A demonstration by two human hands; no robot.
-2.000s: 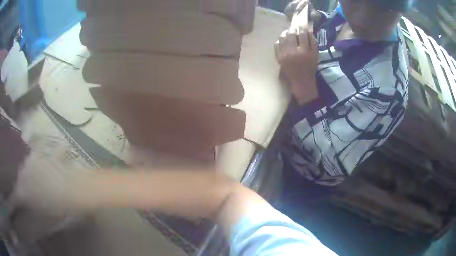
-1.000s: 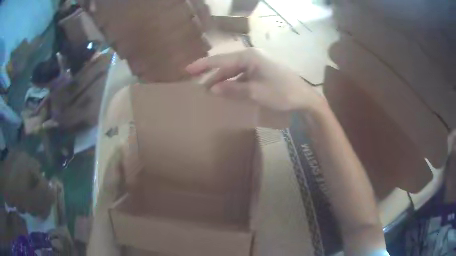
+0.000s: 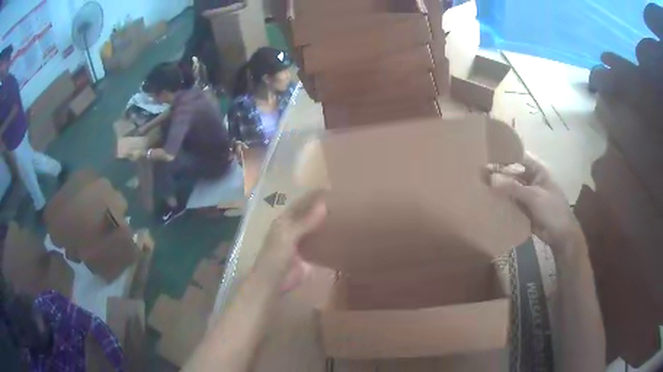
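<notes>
A part-folded brown mailer box (image 3: 414, 330) stands in front of me, its tray nearest and its lid flap (image 3: 407, 189) raised behind. My left hand (image 3: 294, 236) is at the lid's left side, fingers against its edge. My right hand (image 3: 531, 192) grips the lid's right side near a rounded side flap (image 3: 504, 142). The stack of open boxes (image 3: 374, 65) rises just beyond the lid.
A small open tray box (image 3: 481, 81) sits at the far end, near blue plastic sheeting (image 3: 560, 29). A pile of blanks (image 3: 625, 247) leans at the right. Printed board (image 3: 534, 312) lies under the work. Several people and a standing fan (image 3: 86, 33) are at the left.
The view has shifted, bringing the people and tray box into sight. The right hand has moved from above the box to the lid's right side. The lid's rounded side flaps now show.
</notes>
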